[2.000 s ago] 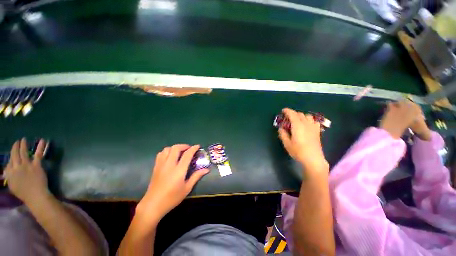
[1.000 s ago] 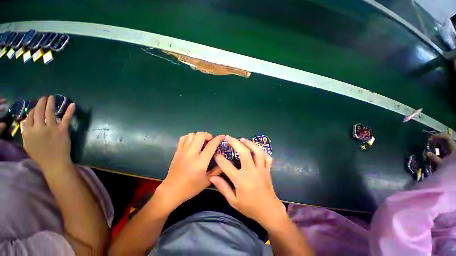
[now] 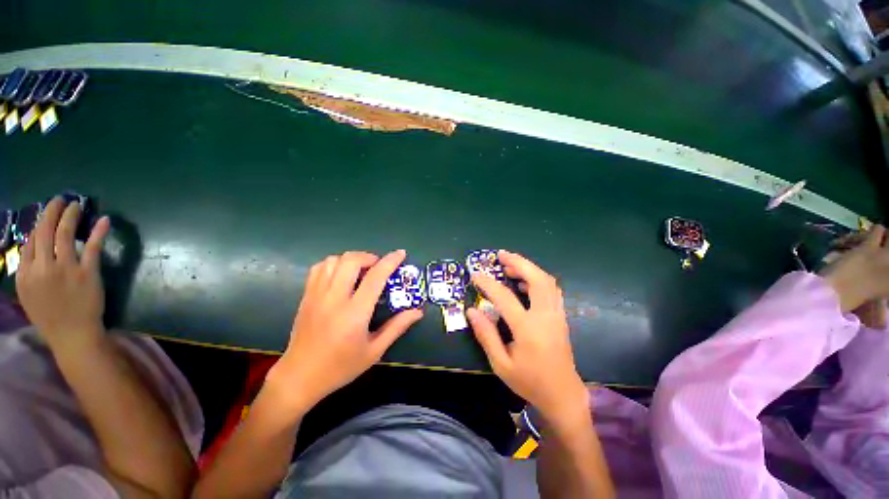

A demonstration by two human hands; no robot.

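Three lit smartwatch units lie in a row on the green bench in front of me. My left hand has its thumb and forefinger around the sides of the left unit. The middle unit lies untouched, with a white battery below it. My right hand has its fingers on the right unit and its thumb beside the middle battery. Part of the right unit and what lies under my right fingers are hidden.
Another lit unit with a small battery lies to the right. A neighbour's hand covers units at the left; more units lie behind. A pink-sleeved person works at the right. A pale strip and torn brown patch run beyond.
My hands have moved apart, uncovering the middle unit and its battery. My right hand has shifted right onto the right unit. The neighbour's pink sleeve reaches further into view.
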